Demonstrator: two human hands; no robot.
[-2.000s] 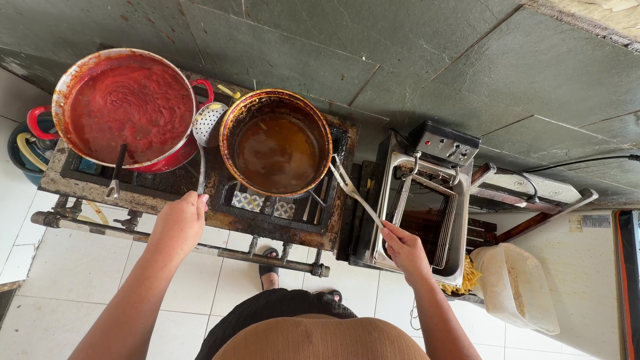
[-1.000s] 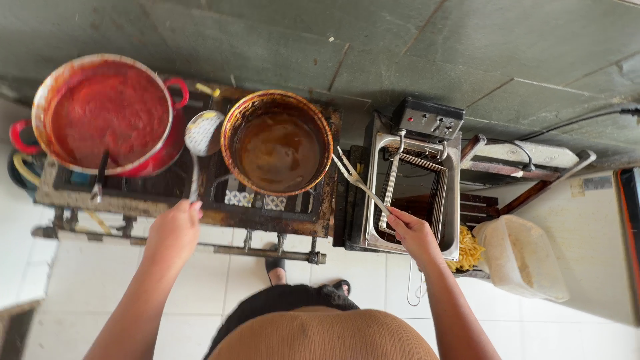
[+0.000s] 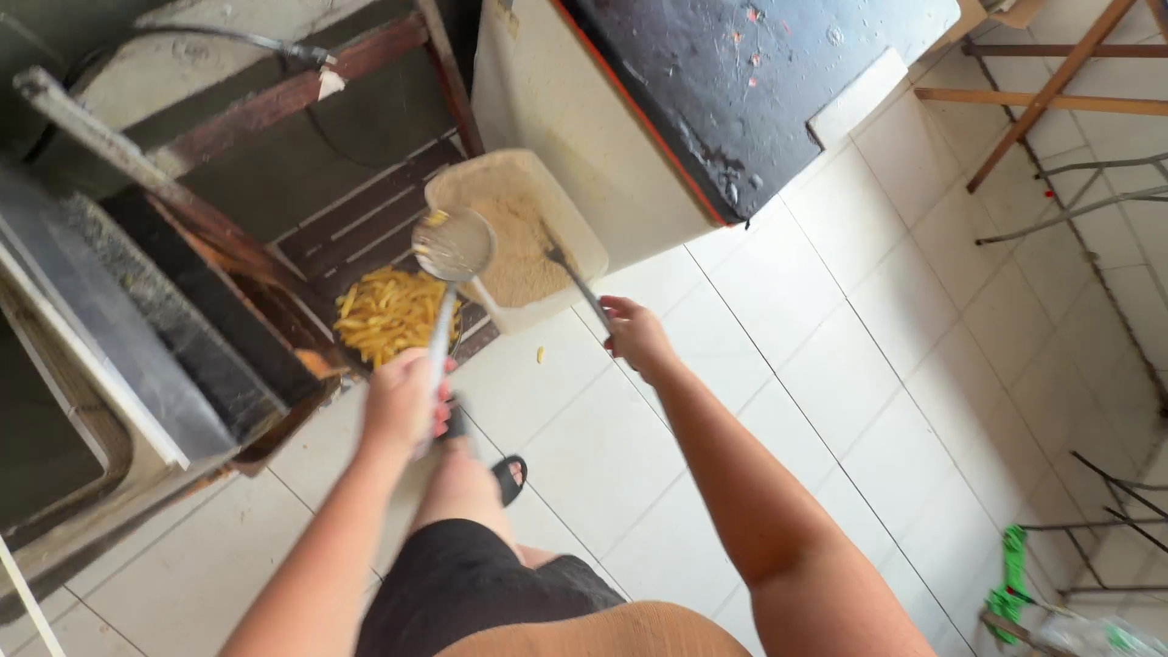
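Note:
My left hand [image 3: 406, 401] grips the handle of a metal skimmer [image 3: 453, 245], whose round bowl is over the near left edge of a plastic tub [image 3: 598, 260]. Tan, crumb-like powder [image 3: 525, 237] fills the lower part of that tub. In my right hand [image 3: 636, 338] is a metal fork [image 3: 579, 283], its tines at the powder's right side; whether they touch it I cannot tell. French fries [image 3: 392, 315] lie heaped just left of the tub, close beyond my left hand. Small yellowish bits show on the skimmer.
A dark slatted wooden rack [image 3: 365, 219] stands behind the fries. The metal fryer [image 3: 119, 365] is at the left. A white chest with a dark top [image 3: 693, 82] adjoins the tub. One fry [image 3: 539, 354] lies on the tiled floor. Metal frames [image 3: 1077, 192] stand at the right.
The view has swung right, from the stove and fryer to the tub. Both hands have moved with their utensils; the skimmer, earlier between the two pots, is now over the tub's edge.

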